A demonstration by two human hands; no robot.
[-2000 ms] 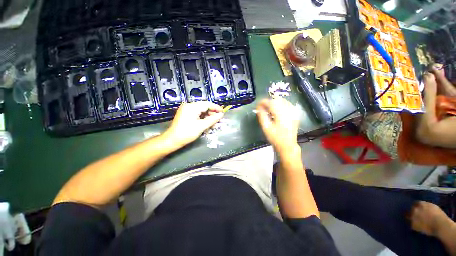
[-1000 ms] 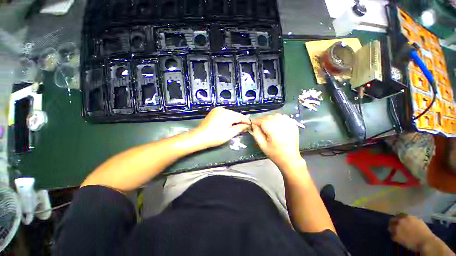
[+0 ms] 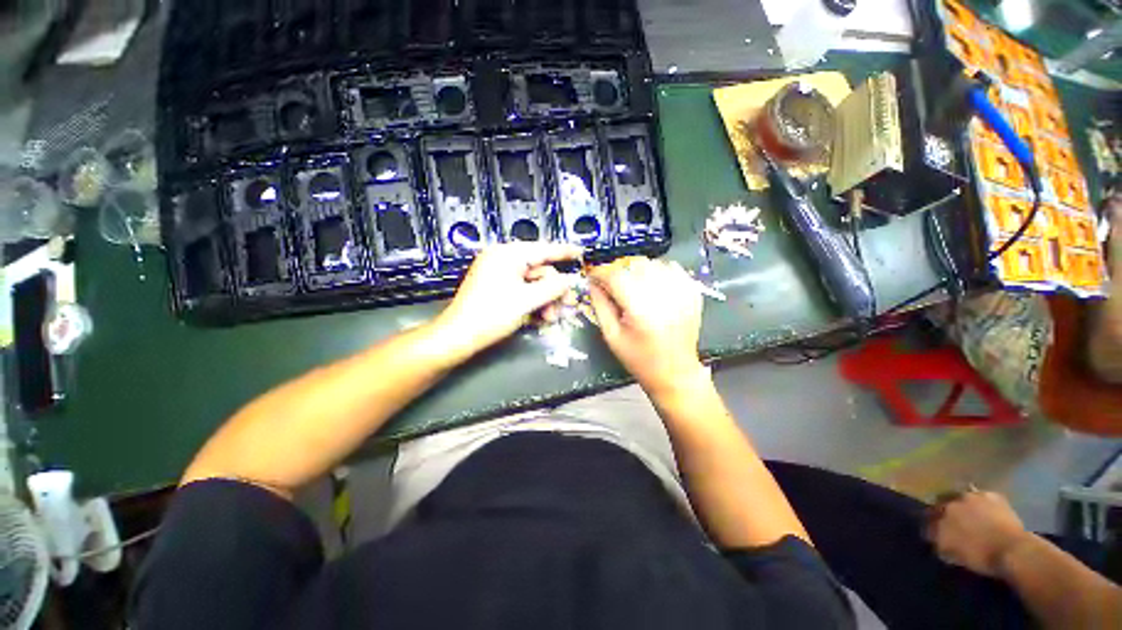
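My left hand (image 3: pixel 505 291) and my right hand (image 3: pixel 648 308) meet over the bench in front of the black tray, fingertips close together. A tiny part, too small and blurred to name, is pinched between the fingertips of both hands. A pile of small pale parts (image 3: pixel 562 345) lies just below my hands, partly hidden by them. A second pile of pale parts (image 3: pixel 733 229) lies to the right of my right hand. The black blister tray (image 3: pixel 406 281) with its rectangular pockets lies behind my hands.
A thick black tool (image 3: pixel 822 250) lies right of the second pile. Behind it are a reddish-brown round container (image 3: pixel 797 119), a beige metal stand (image 3: pixel 867 142) and a blue handle (image 3: pixel 998 124). An orange parts tray (image 3: pixel 1034 185) is far right. Clear cups (image 3: pixel 127 215) are left. Another person's hand (image 3: pixel 974 529) is lower right.
My hands were apart two seconds ago and came together by one second ago. They remain together; the view has shifted, and more of the near pale pile shows.
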